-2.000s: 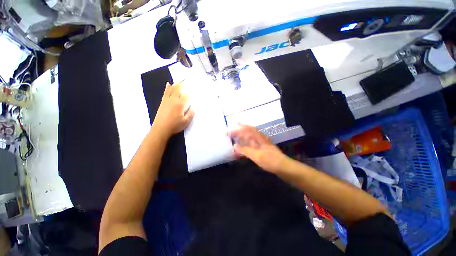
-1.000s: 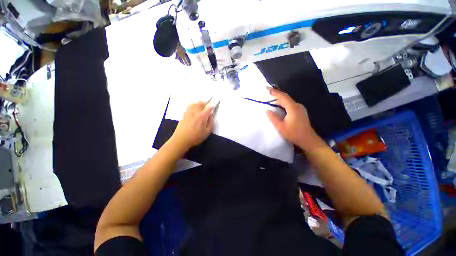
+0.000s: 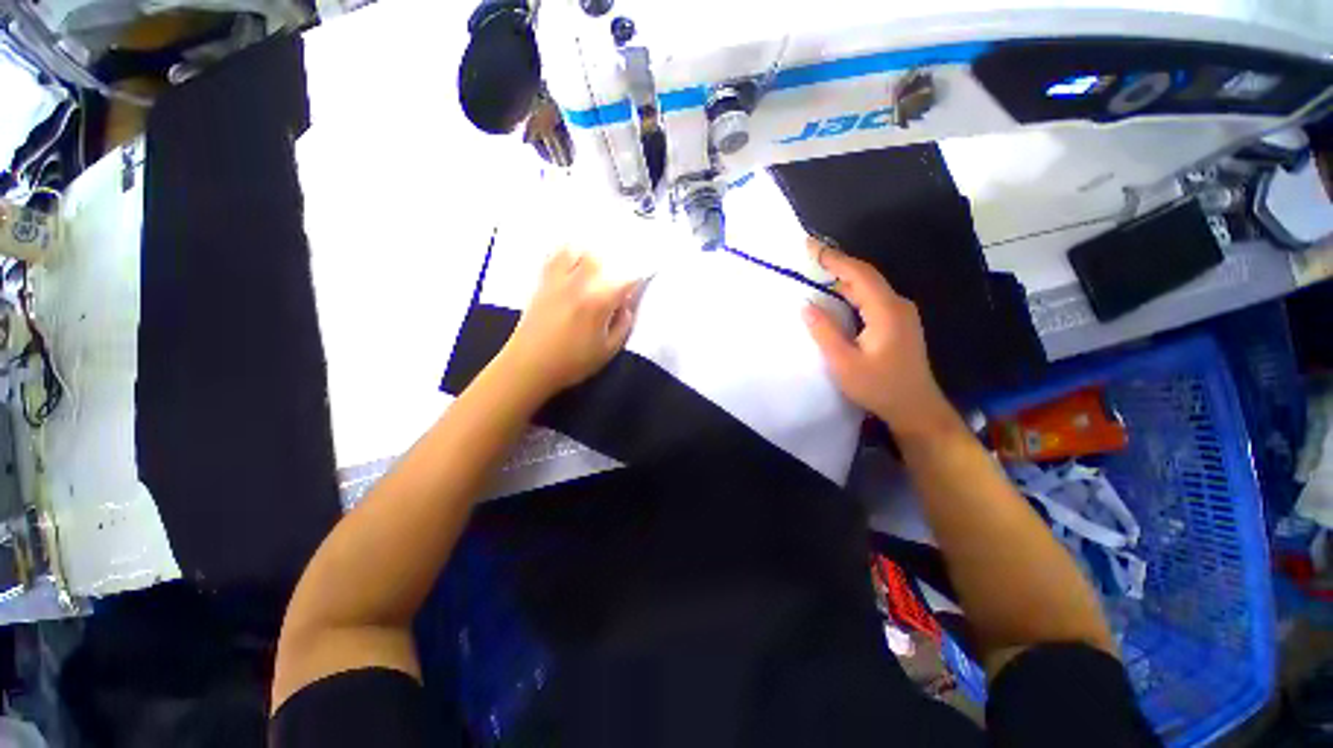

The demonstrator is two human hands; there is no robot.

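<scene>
A white fabric panel (image 3: pixel 746 344) lies slanted under the presser foot and needle (image 3: pixel 705 219) of the white sewing machine (image 3: pixel 819 102). A black fabric panel (image 3: pixel 643 402) shows along its lower left side and runs down off the table's front edge. My left hand (image 3: pixel 573 314) rests on the fabric left of the needle, its fingers bent at the panel. My right hand (image 3: pixel 874 339) holds the panel's right edge between thumb and fingers, beside a thin dark line running towards the needle. The needle tip is washed out by glare.
A long stack of black cut pieces (image 3: pixel 234 322) lies at left. A second black pile (image 3: pixel 914 241) is right of the needle, with a flat dark rectangle (image 3: pixel 1146 257) further right. A blue plastic basket (image 3: pixel 1243 482) at right holds an orange packet (image 3: pixel 1064 427) and white strips.
The white panel has turned to a slant and more black fabric shows below it. My right hand moved up to the panel's right edge; my left moved slightly right. The camera view shifted a little.
</scene>
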